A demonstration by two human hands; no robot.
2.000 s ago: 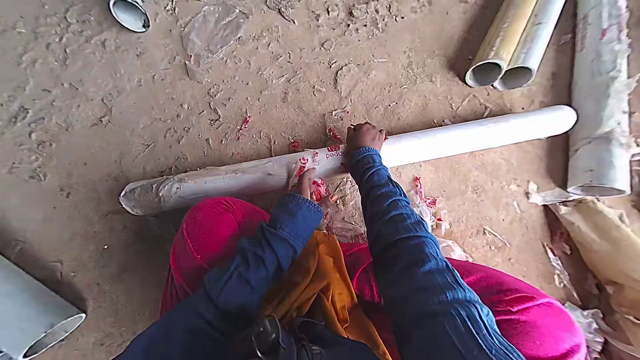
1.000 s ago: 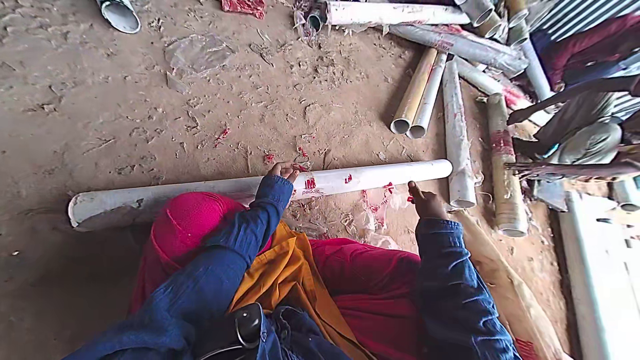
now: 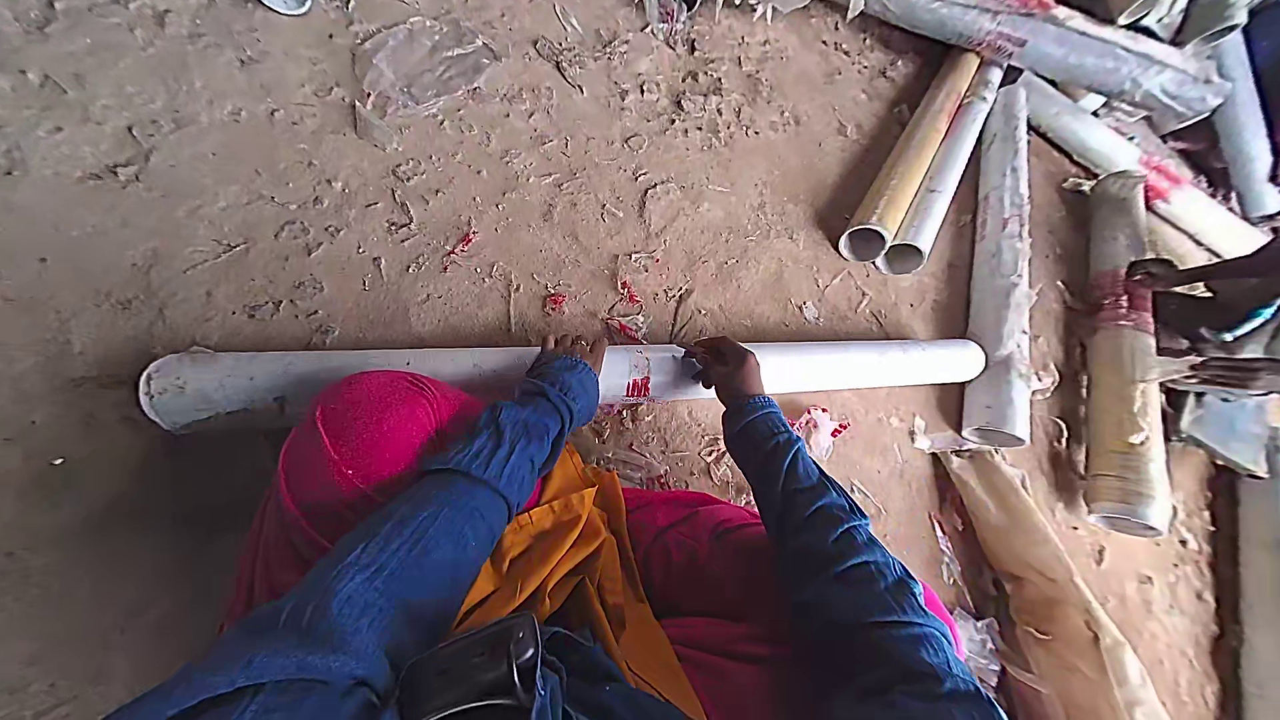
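Note:
A long white plastic pipe [image 3: 860, 368] lies crosswise in front of me, its left part against my raised knee. Red printing [image 3: 638, 385] marks its middle. My left hand [image 3: 575, 350] rests on top of the pipe, just left of the printing, fingers over the far side. Right of the printing, my right hand [image 3: 725, 367] is at the pipe with its fingers bent together; whether it pinches something small cannot be seen. Scraps of clear film with red print [image 3: 820, 430] lie on the ground near the pipe.
Two narrower pipes [image 3: 910, 190] lie beyond the right end, beside a film-wrapped pipe [image 3: 1000, 270]. Another person's hands [image 3: 1215, 375] are by a wrapped pipe [image 3: 1125, 400] at right. More pipes are heaped at top right. A tan sheet [image 3: 1050, 590] lies at lower right.
My right hand has moved left along the pipe from near its right end, where it was a second ago. The red printing now shows between my hands.

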